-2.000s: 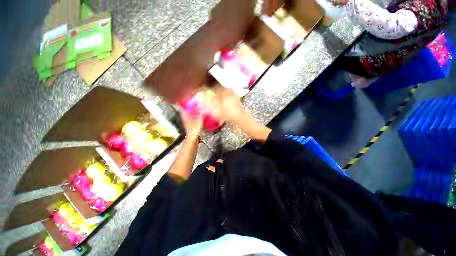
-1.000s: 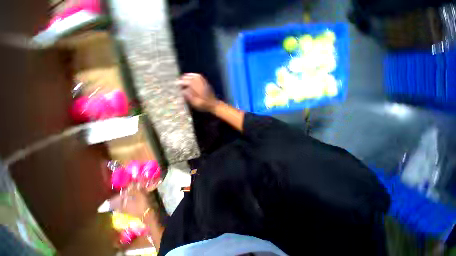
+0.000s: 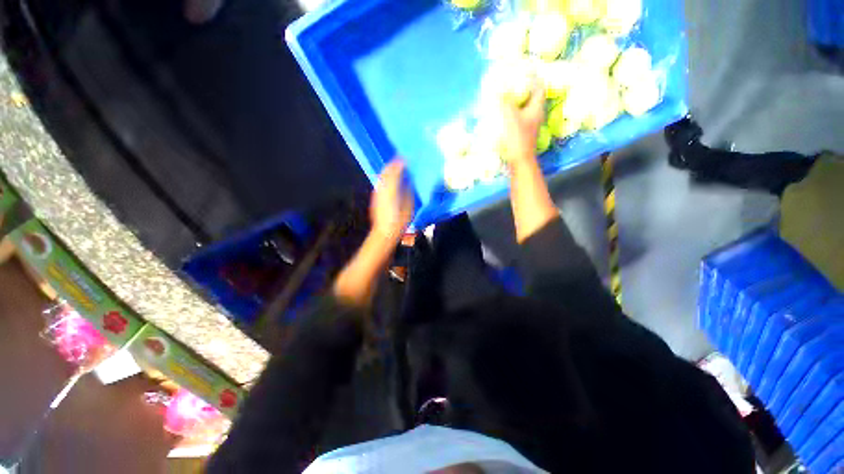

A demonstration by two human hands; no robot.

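Note:
A blue plastic crate (image 3: 361,143) lies in front of me at the top of the view, with yellow bagged pieces (image 3: 597,83) in its right part and bare bottom at its left. My right hand (image 3: 526,116) reaches in among the yellow pieces. Its fingers are washed out by glare, so its grip cannot be told. My left hand (image 3: 391,199) is at the crate's near left corner, blurred, and its grip is unclear.
Open display boxes (image 3: 185,370) with pink bagged pieces (image 3: 196,414) stand on the speckled worktop (image 3: 102,241) at the left. A dark blue crate (image 3: 245,268) sits below the worktop edge. Stacked blue crates (image 3: 777,324) stand at the right. Another person's dark-clothed limb (image 3: 740,171) shows at the right.
The view has turned from the boxes to the yellow pieces' crate. My right hand has moved into the crate. My left hand has left the boxes and come to the crate's corner.

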